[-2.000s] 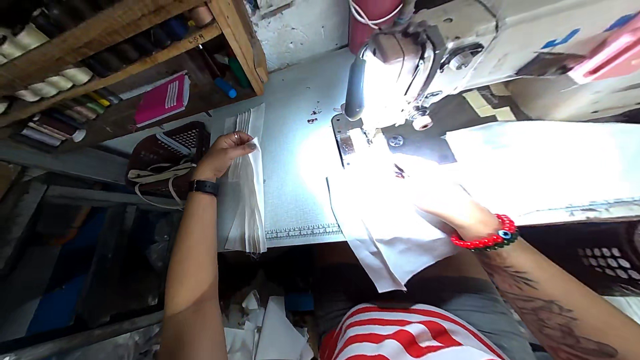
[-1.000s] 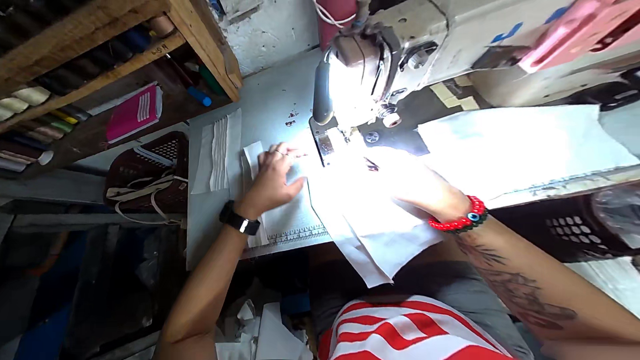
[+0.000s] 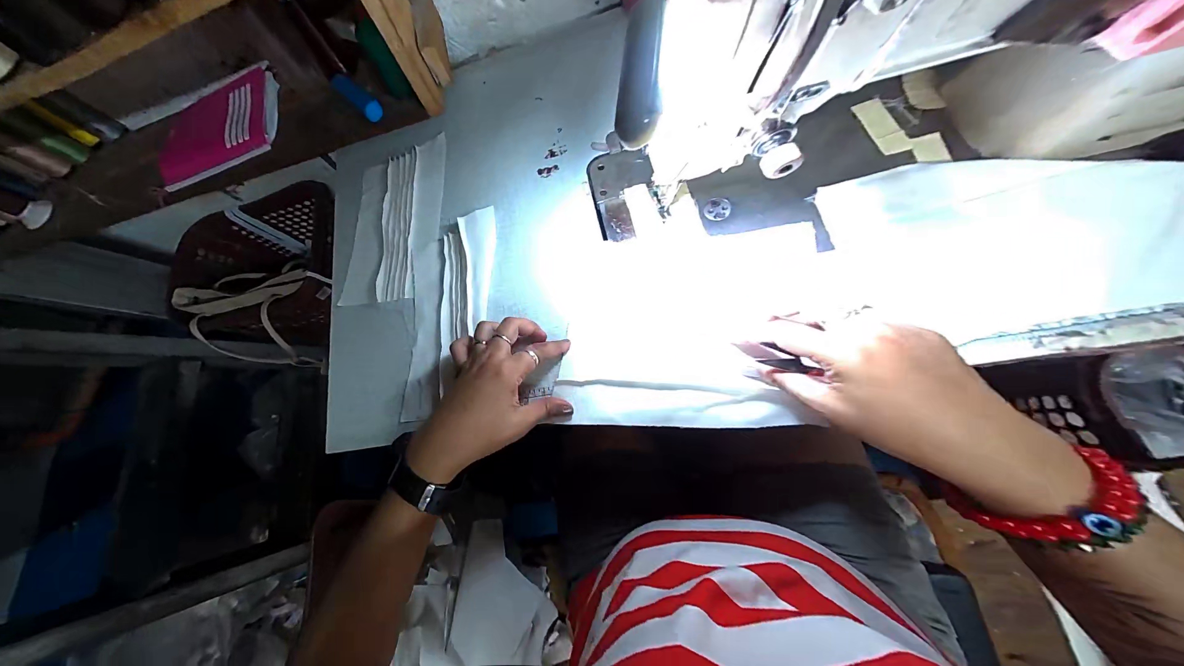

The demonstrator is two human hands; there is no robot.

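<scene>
A white fabric piece (image 3: 666,314) lies flat on the sewing table in front of the sewing machine (image 3: 721,102), its middle washed out by the lamp. My left hand (image 3: 499,379), fingers spread, rests at the fabric's left edge, beside a stack of folded white strips (image 3: 455,277). My right hand (image 3: 860,370) lies on the fabric's right part with a small dark tool, perhaps thread snips, between thumb and fingers. More pleated white strips (image 3: 398,222) lie farther left. Another white cloth (image 3: 1017,240) spreads to the right of the machine.
A brown plastic basket (image 3: 319,222) holding cream straps hangs by the table's left edge. Above it, a wooden shelf (image 3: 111,55) carries thread spools, a pink notebook (image 3: 222,125) and a blue-capped item (image 3: 357,98). Another dark basket (image 3: 1054,407) is below the table at right.
My left hand has moved right, from the strips to the fabric's edge. The fabric in front of the machine, angled and hanging over the table edge before, now lies squarer and flatter.
</scene>
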